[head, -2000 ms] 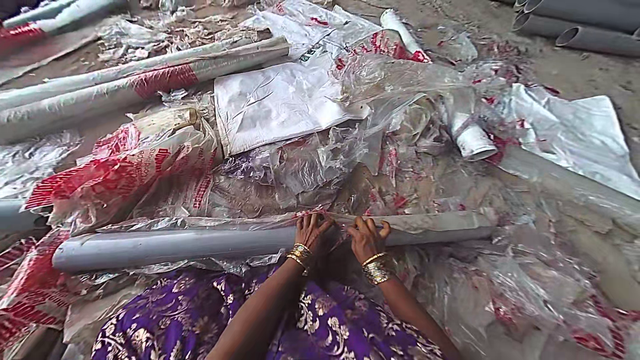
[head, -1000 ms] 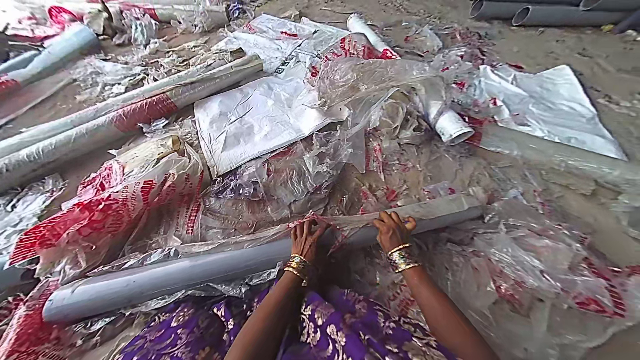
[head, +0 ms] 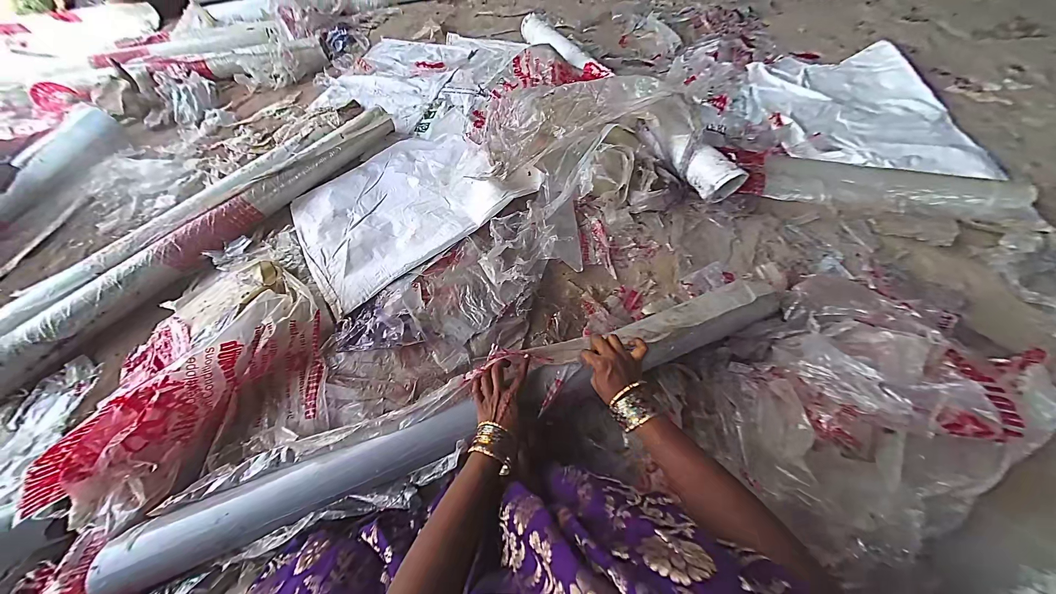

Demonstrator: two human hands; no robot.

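A long grey plastic pipe (head: 305,495) lies slantwise before me, its left part bare and its right end under dusty clear film. My left hand (head: 499,396) rests over the pipe's middle, fingertips gripping the edge of a clear plastic film sleeve (head: 396,412) with a reddish strip. Just to the right, my right hand (head: 612,365) has its fingers curled on the film at the upper side of the pipe. Between the two hands the film hangs over the pipe, with red print on it. Gold bangles circle both wrists.
Film-wrapped pipes (head: 223,223) lie at the left. Beyond the pipe are a white sheet (head: 396,206), a short white pipe (head: 711,172) and another wrapped pipe (head: 899,188). Crumpled film with red print (head: 181,396) is at left, more crumpled film (head: 874,396) at right.
The pipe now lies at a steeper slant, its right end farther from me than its left. Both hands remain on the film near the pipe's middle. The view has turned somewhat.
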